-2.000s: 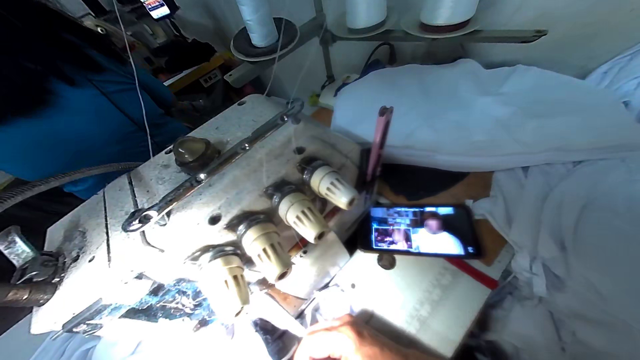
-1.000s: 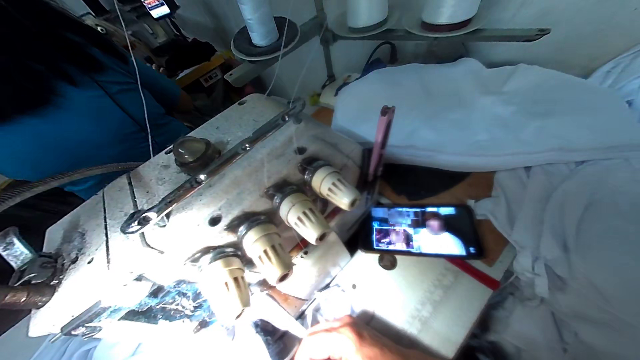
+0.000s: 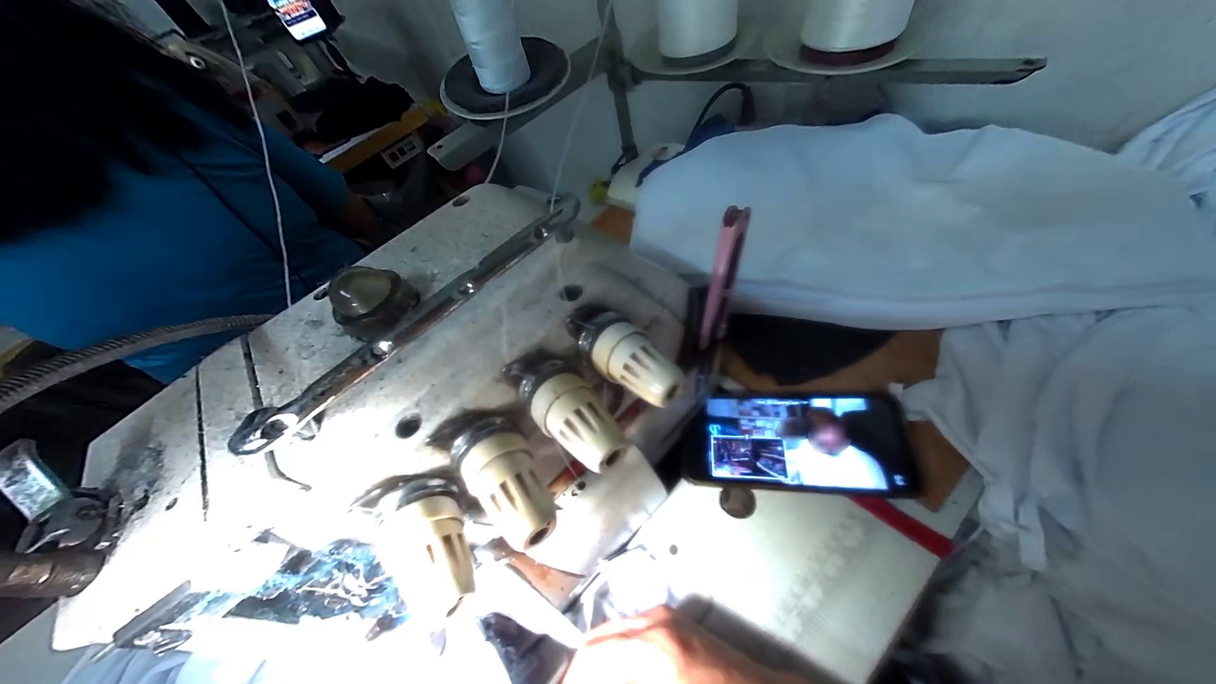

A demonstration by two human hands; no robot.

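Observation:
My right hand [image 3: 665, 651] shows at the bottom edge, beside the front metal plate [image 3: 798, 570] of an overlock-type sewing machine [image 3: 456, 342]. Glare and the frame's edge hide its fingertips, so whether it grips anything cannot be told. Left of it, white fabric [image 3: 285, 655] lies under the machine head in bright light. Several cream tension knobs [image 3: 575, 418] slant across the machine's face. My left hand does not show. A smartphone [image 3: 803, 445] with a lit screen rests above the plate, next to upright pink-handled tweezers or a similar tool [image 3: 725, 275].
White cloth [image 3: 902, 218] is heaped at the right. Thread cones [image 3: 491, 47] stand on a metal rack [image 3: 950, 71] behind the machine. A person in a blue shirt [image 3: 171, 256] is at the left, near a ribbed flexible hose [image 3: 142, 347]. A red strip [image 3: 902, 527] lies below the phone.

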